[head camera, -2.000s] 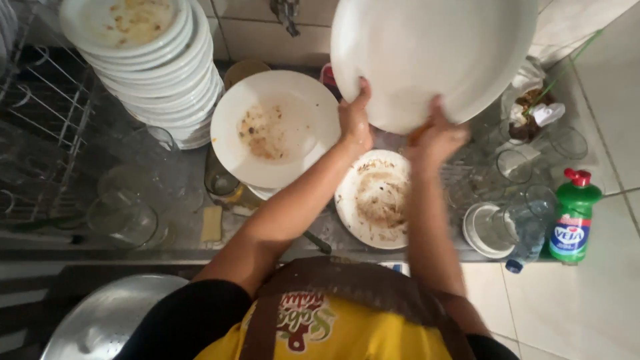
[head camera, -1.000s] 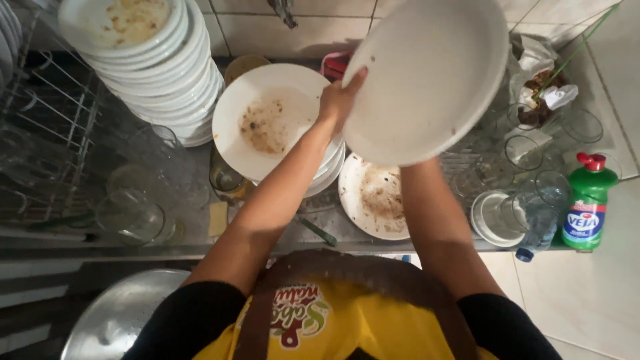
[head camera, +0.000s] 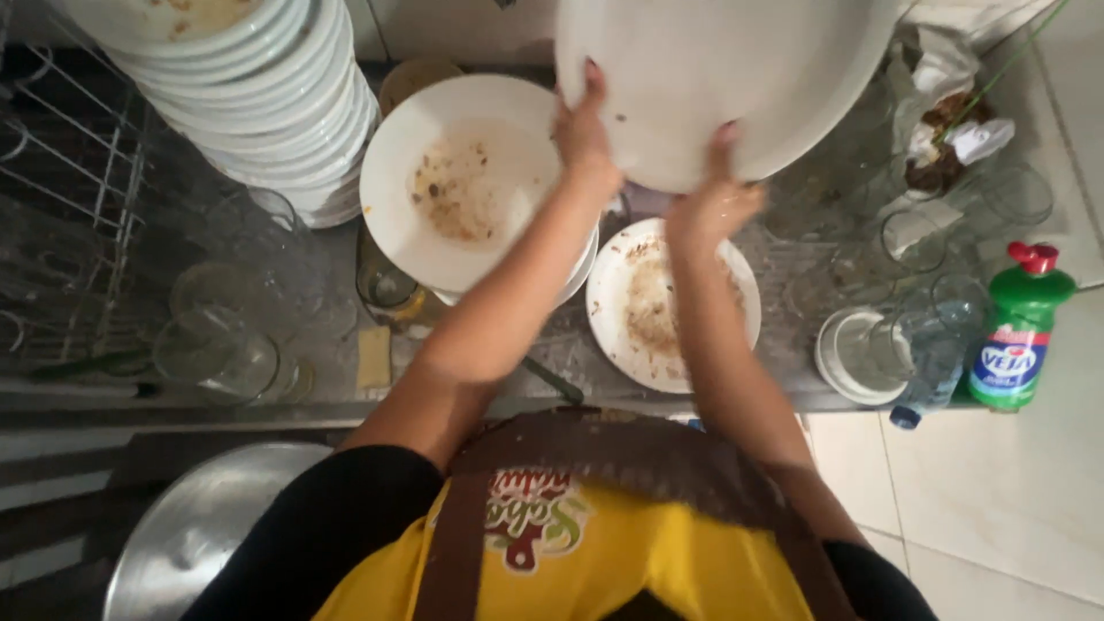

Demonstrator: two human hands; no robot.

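A large white platter (head camera: 733, 78) is held up at the top centre, tilted. My left hand (head camera: 588, 142) grips its lower left edge with the thumb on its face. My right hand (head camera: 716, 194), slightly blurred, holds the near edge, thumb also on the face. Below the platter, a white plate with food crumbs (head camera: 642, 302) lies on the counter, partly behind my right forearm. To the left, a soiled white plate (head camera: 466, 185) tops a small stack, partly covered by my left forearm. The fingers under the platter are mostly hidden.
A tall stack of plates (head camera: 285, 112) and a wire rack (head camera: 78, 164) stand left, beside clear glasses (head camera: 216, 354). On the right are more glasses (head camera: 914, 241), white bowls (head camera: 862, 358), a plastic bottle (head camera: 936, 362), a green detergent bottle (head camera: 1009, 336) and crumpled waste (head camera: 949, 138).
Since one second ago the platter has moved back toward the wall, and my right hand, then hidden behind it, shows at its near edge. The crumb-covered plate stays on the counter.
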